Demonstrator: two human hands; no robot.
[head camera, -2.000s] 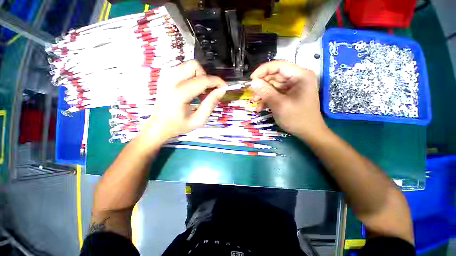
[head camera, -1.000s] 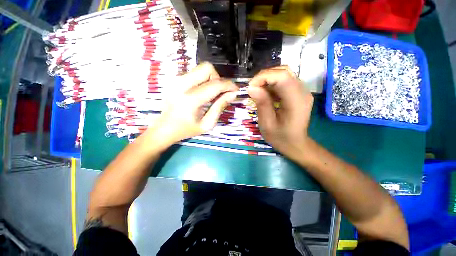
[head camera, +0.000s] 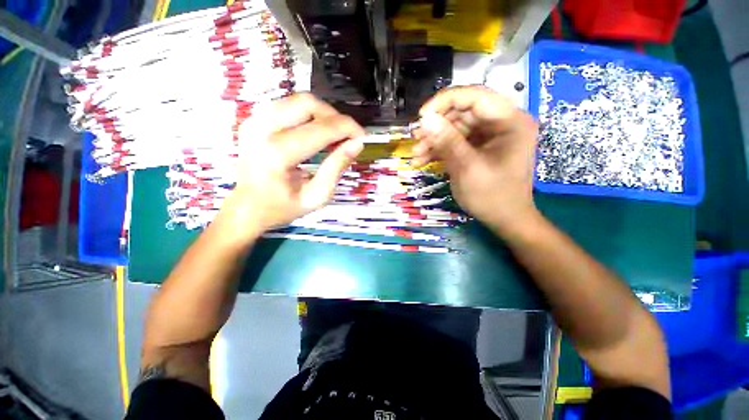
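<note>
My left hand (head camera: 300, 156) pinches a white wire lead (head camera: 379, 138) in front of the press. My right hand (head camera: 476, 148) has its fingertips closed on something tiny and silver at the lead's right end; its shape is too small to tell. The dark terminal crimping press (head camera: 361, 61) stands at top centre, just beyond my hands. A group of crimped leads (head camera: 394, 215) with red bands lies below my hands, partly hidden by them. The uncrimped wire stack (head camera: 181, 82) lies at upper left. A blue tray (head camera: 699, 164) of silver ring terminals (head camera: 612, 131) is at right.
A yellow plate (head camera: 448, 29) is on the press. A red bin (head camera: 628, 18) stands behind the terminal tray. A blue box (head camera: 710, 328) is at lower right below the green bench (head camera: 509, 271), and another blue bin (head camera: 103, 221) shows at left.
Compared with one second ago, my hands are a little farther apart, with more of the white lead showing between them. The whole view has shifted slightly.
</note>
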